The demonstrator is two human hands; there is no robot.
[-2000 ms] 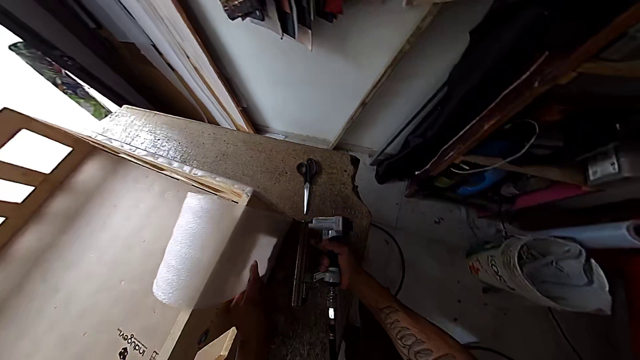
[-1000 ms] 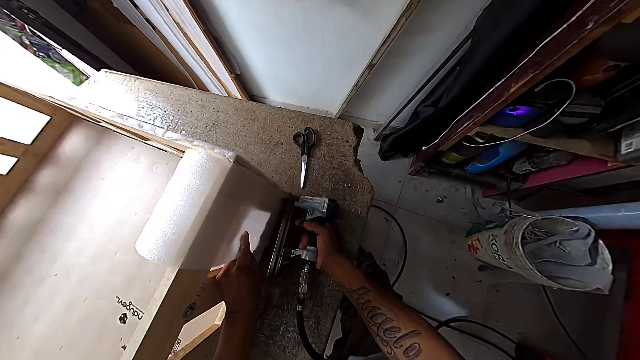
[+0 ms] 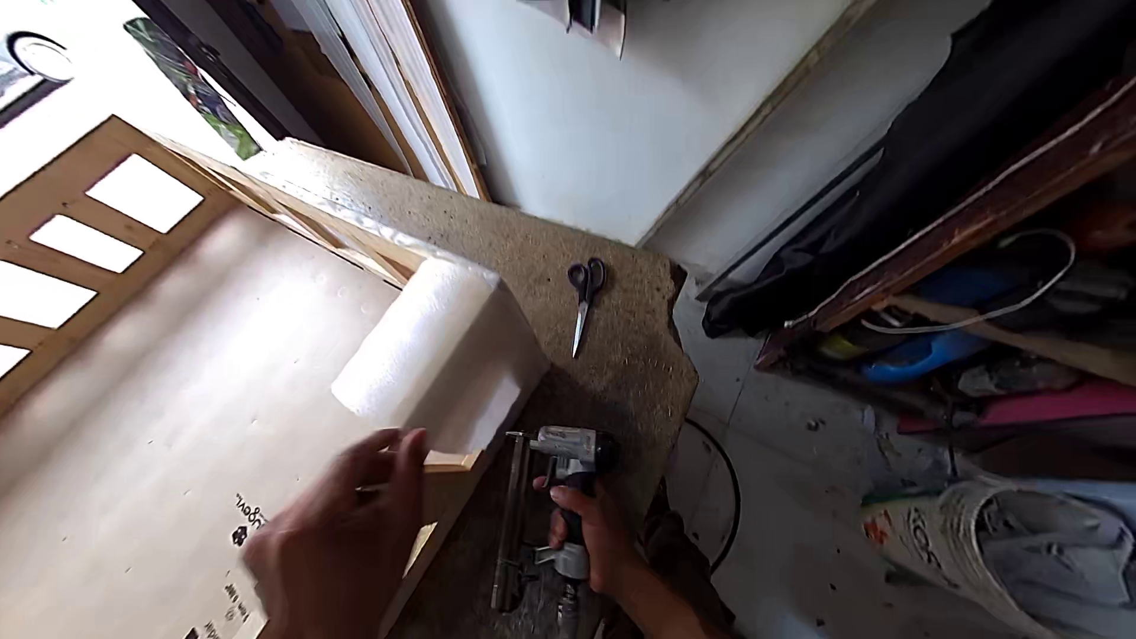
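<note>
My right hand (image 3: 586, 528) grips the handle of a pneumatic stapler (image 3: 568, 444), whose long magazine points down beside the wooden frame (image 3: 426, 488). My left hand (image 3: 355, 515) is blurred, its thumb and fingertips close together at the lower edge of the white foam sheet (image 3: 479, 355); whether it pinches the sheet cannot be told. The sheet wraps over the frame's corner and ends in a roll (image 3: 413, 337) lying above the frame's printed panel (image 3: 204, 373). Scissors (image 3: 586, 297) with dark handles lie on the worn work board (image 3: 621, 355), blades toward me.
A black hose (image 3: 732, 497) curves over the floor at the right of the board. A white bucket (image 3: 967, 541) stands at lower right, beneath a cluttered shelf (image 3: 976, 311). Dark cloth (image 3: 843, 213) hangs near the white wall panel (image 3: 603, 115).
My left hand has lifted from the side of the frame toward the roll's lower end. The stapler remains in my right hand, now a little apart from the foam-covered side.
</note>
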